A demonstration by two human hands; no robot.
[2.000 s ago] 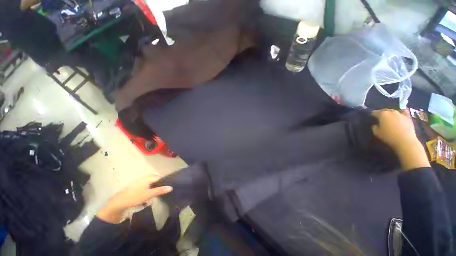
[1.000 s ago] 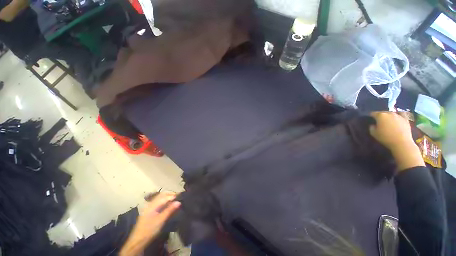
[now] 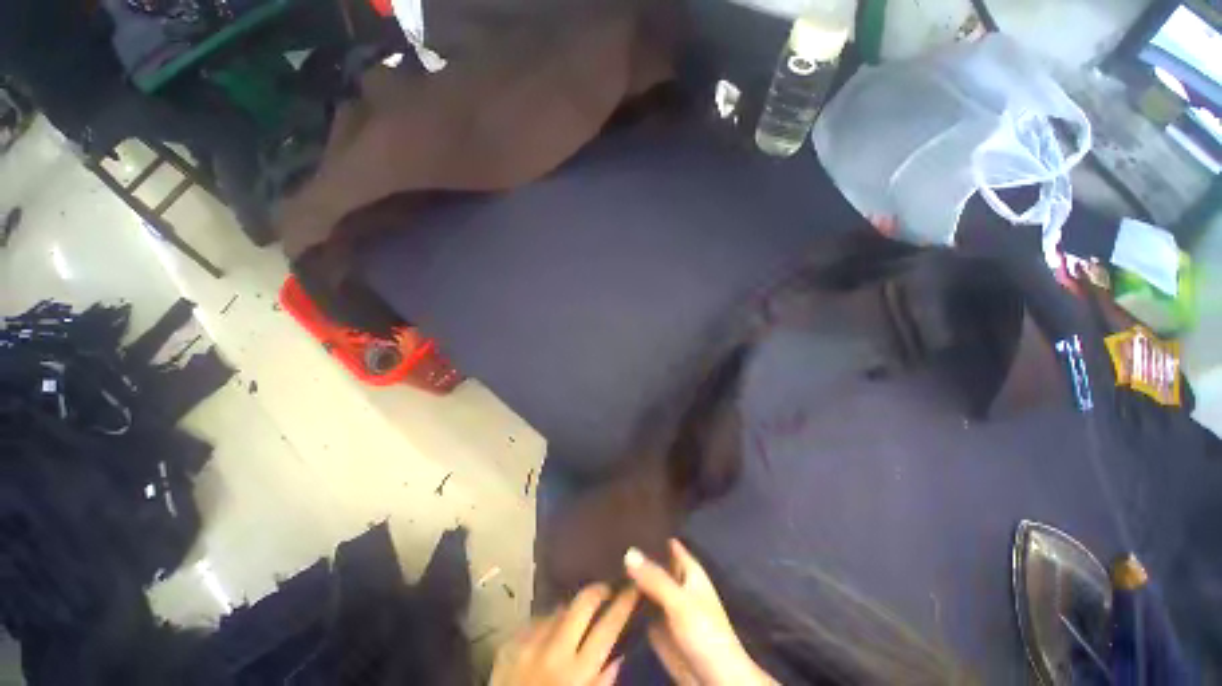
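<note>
A black garment piece [image 3: 938,328] lies loosely across the dark cloth-covered table [image 3: 563,295], with folds running down to the lower middle. My left hand [image 3: 570,646] is at the bottom edge of the view, fingers bent over the near end of the dark cloth. My right hand [image 3: 690,616] is close beside it, its fingertips at the same cloth; whether either hand pinches it is not clear. A steam iron [image 3: 1061,603] lies at the lower right with its pointed silver soleplate showing, away from both hands.
Brown cloth [image 3: 469,134] drapes at upper left. A bottle [image 3: 800,87] and plastic bag [image 3: 938,127] stand at the far edge. An orange-yellow packet [image 3: 1143,366] and green-white packet [image 3: 1152,275] lie right. A red basket [image 3: 369,351] and black fabric [image 3: 81,469] are below left.
My right hand has let go of the garment's right end and moved down-left beside my left hand. My left hand has moved right. The right end now lies loose, and more of the iron shows.
</note>
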